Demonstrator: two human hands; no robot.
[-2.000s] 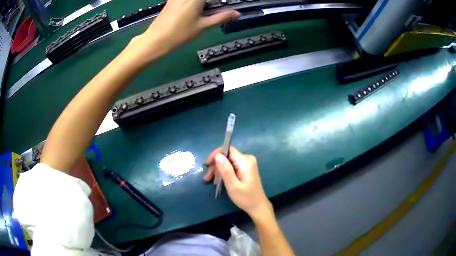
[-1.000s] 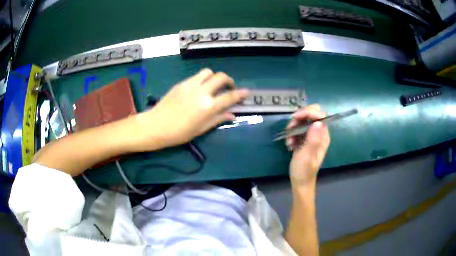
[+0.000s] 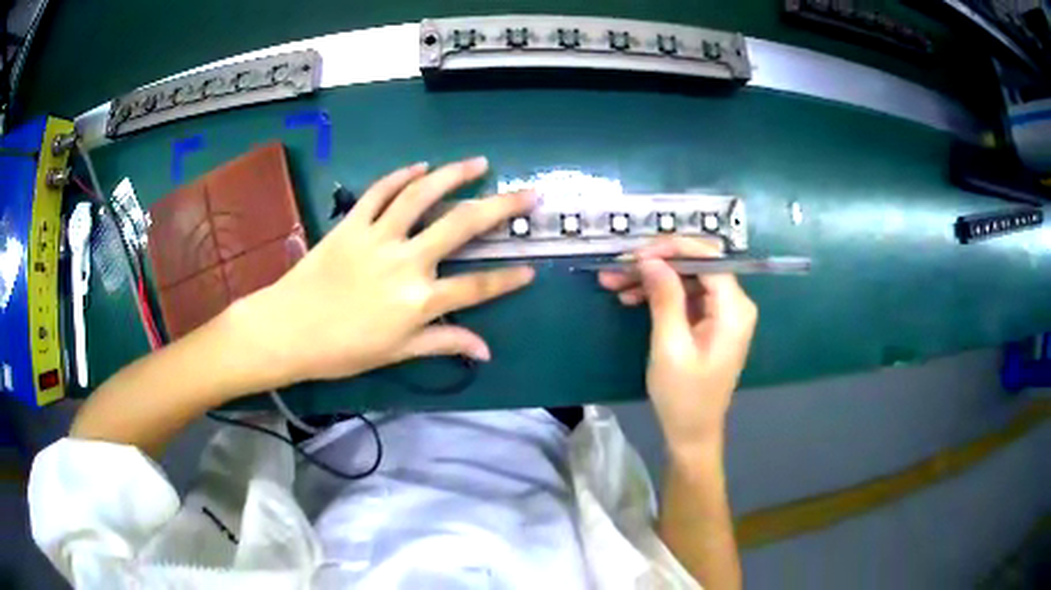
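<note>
A grey bar module lies flat on the green bench in front of me, with several cells showing pale square centres. My left hand is spread over its left end, fingers on and beside it, hiding that end. My right hand holds slim silver tweezers, which lie nearly level along the bar's near edge with the tip pointing left. A glossy white sheet shows just behind the bar.
A brown-red pad and a blue and yellow box with cables are at left. Other bar modules lie on the metal strip, one at far left and one ahead. A black perforated strip is at right.
A bar module now lies in front of me, where the bench was bare two seconds ago. My left hand has come back from the far side and spread out; the tweezers have turned level.
</note>
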